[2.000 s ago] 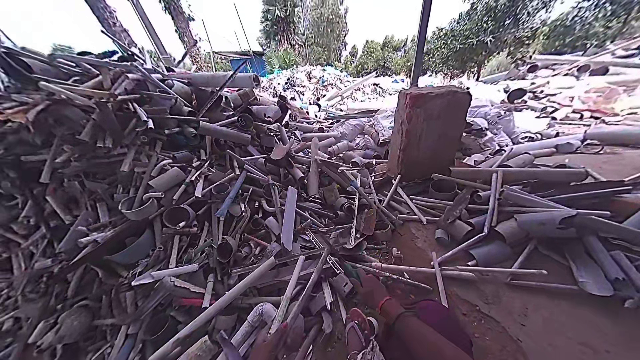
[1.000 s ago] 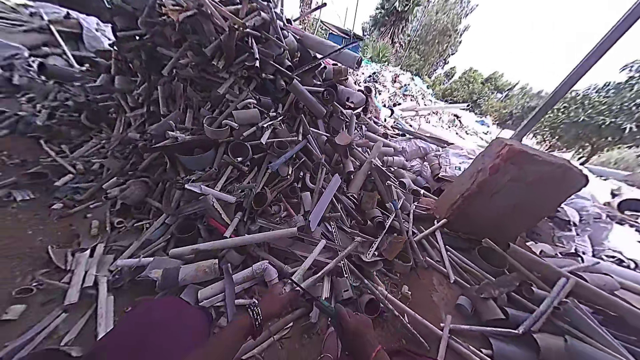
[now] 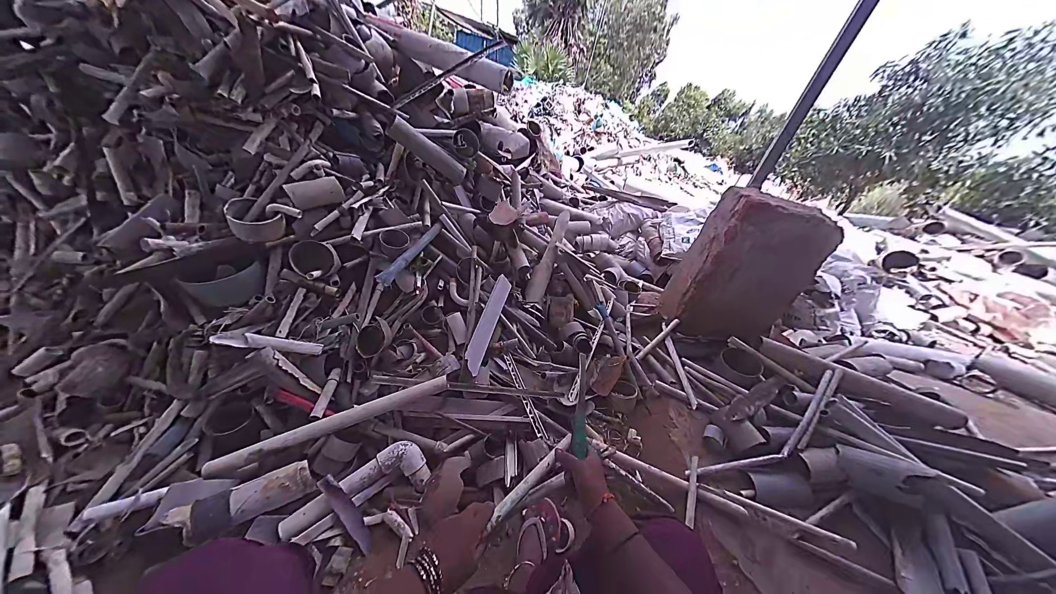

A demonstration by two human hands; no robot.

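My right hand [image 3: 584,478] is closed around the green handle of a bladed tool [image 3: 581,421], whose dark narrow blade points up and away, toward the scrap heap. My left hand [image 3: 462,528], with dark bracelets at its wrist, is at the lower end of a thin pale pipe [image 3: 528,487]. The fingers are partly hidden, but they appear closed on that end. The pipe slants up to the right, its far part just beside the tool hand. A white elbow pipe [image 3: 404,462] lies left of my hands.
A high heap of broken plastic pipes [image 3: 313,194] rises ahead and to the left. A large reddish block [image 3: 751,260] with a dark pole stands at the right. Long pipes and split pieces [image 3: 874,384] lie on the ground there. My sandalled foot [image 3: 540,532] is between my hands.
The view has swung since the earliest frame. Compared with one second ago, the bladed tool now points up and away, and the left hand is lower, at the pale pipe's near end.
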